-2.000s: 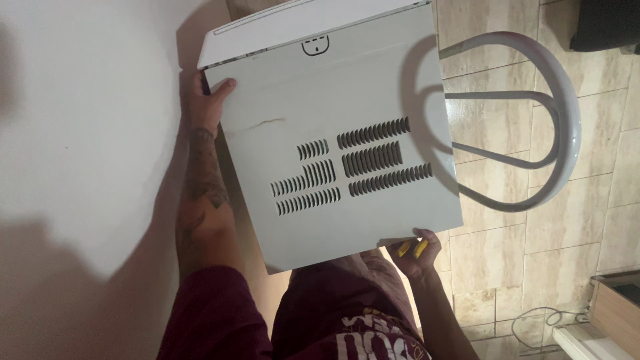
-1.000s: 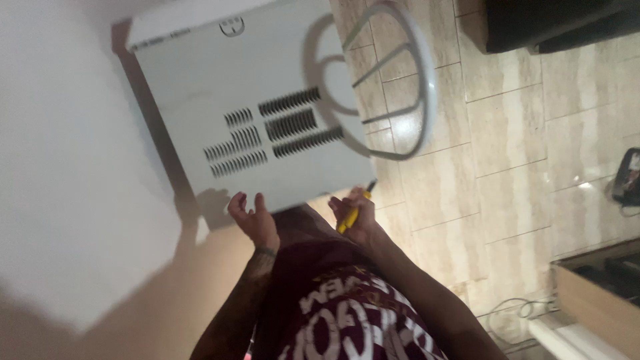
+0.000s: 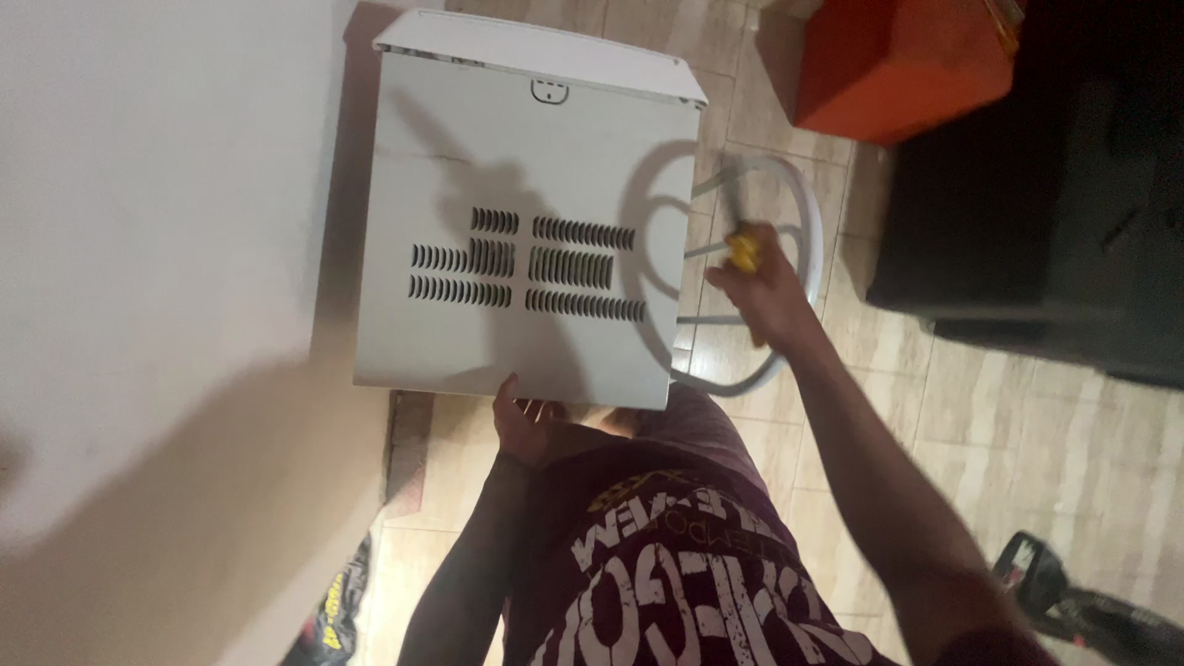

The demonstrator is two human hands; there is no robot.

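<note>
A white metal appliance housing (image 3: 444, 342) with rows of vent slots stands against the wall, resting on what appears to be a stool with a curved grey tubular frame (image 3: 812, 231). My left hand (image 3: 523, 421) touches the housing's near edge, its thumb on the top face and its other fingers at the edge. To the right of the housing, above the tubing, my right hand (image 3: 763, 287) grips a yellow-handled screwdriver (image 3: 743, 248); its shaft is blurred and points away from me. The shadow of my right hand and the tool falls across the vents.
A white wall (image 3: 166, 185) runs along the left. At the upper right are an orange-red box (image 3: 888, 69) and a large dark piece of furniture (image 3: 1027, 240). A black object (image 3: 1036, 564) lies on the tiled floor (image 3: 869, 444) at lower right, and a black bag (image 3: 342, 601) is at lower left.
My left hand has gone from the housing's far left corner to its near edge. My right hand has left the near right corner and is raised beside the housing with the yellow-handled tool.
</note>
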